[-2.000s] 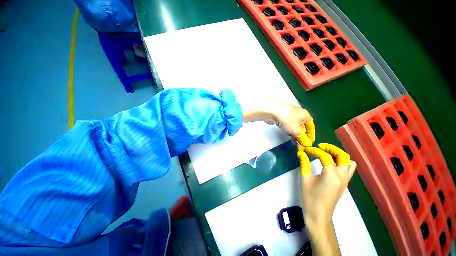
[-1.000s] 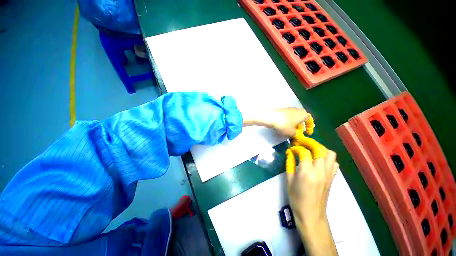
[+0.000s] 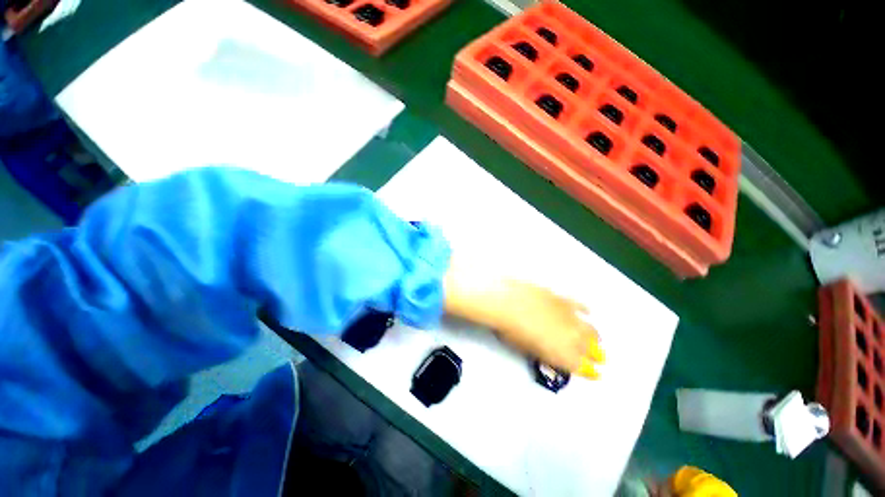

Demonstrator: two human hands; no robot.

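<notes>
My left hand (image 3: 534,320), blurred and with yellow finger cots, reaches over the white foam mat (image 3: 582,447). Its fingertips are at or just above a black watch-like unit (image 3: 551,377); whether they grip it I cannot tell. Two more black units lie on the mat, one left of centre (image 3: 437,377) and one beside my sleeve (image 3: 368,331). A bit of another dark thing shows at the sleeve's upper edge. My right hand (image 3: 701,483) is cut off at the bottom edge, with only yellow-covered fingers showing; what it holds is hidden.
Stacked orange foam trays (image 3: 621,146) with black units stand beyond the mat. Another tray (image 3: 854,359) is at the right edge. A white bottle (image 3: 854,248) and a whitish flat strip (image 3: 726,413) lie on the right. A second white sheet (image 3: 155,107) bears a translucent film (image 3: 254,70).
The view has swung right. My hands, together at the fingertips before, are now apart: the left has come over a unit on the mat, the right is down at the bottom edge.
</notes>
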